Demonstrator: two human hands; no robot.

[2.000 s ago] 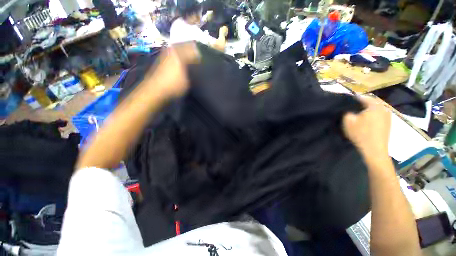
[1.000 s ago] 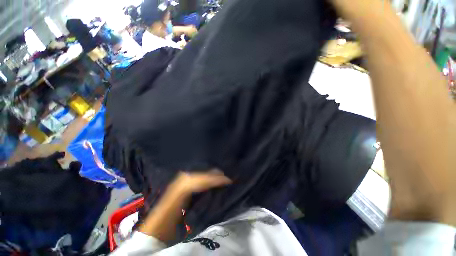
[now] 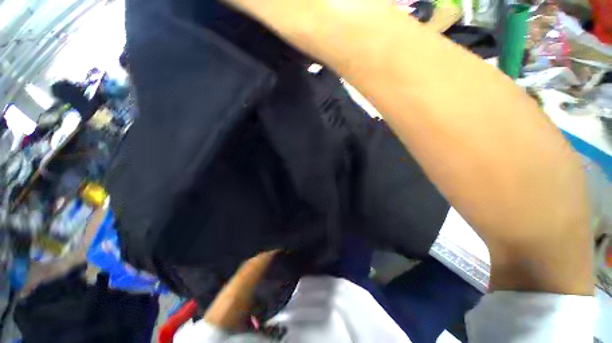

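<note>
A large black garment (image 3: 221, 167) fills the middle of the view, raised and folded in front of my body. My left hand (image 3: 249, 278) is low at its bottom edge near my lap. Its fingers run in behind or under the cloth and are hidden, so its hold cannot be seen. My right forearm crosses over the garment from the lower right to the top edge. My right hand is beyond the top edge, out of the picture.
A blue crate (image 3: 114, 258) and a red container edge (image 3: 178, 321) are at the lower left. A black pile (image 3: 80, 311) lies beyond. The ruler-marked table edge (image 3: 460, 258) is right of the garment. A green cup (image 3: 514, 40) stands at the upper right.
My right arm has swung left across the view and its hand has left the picture. The raised cloth has moved left. My left hand stays low, now more covered by cloth.
</note>
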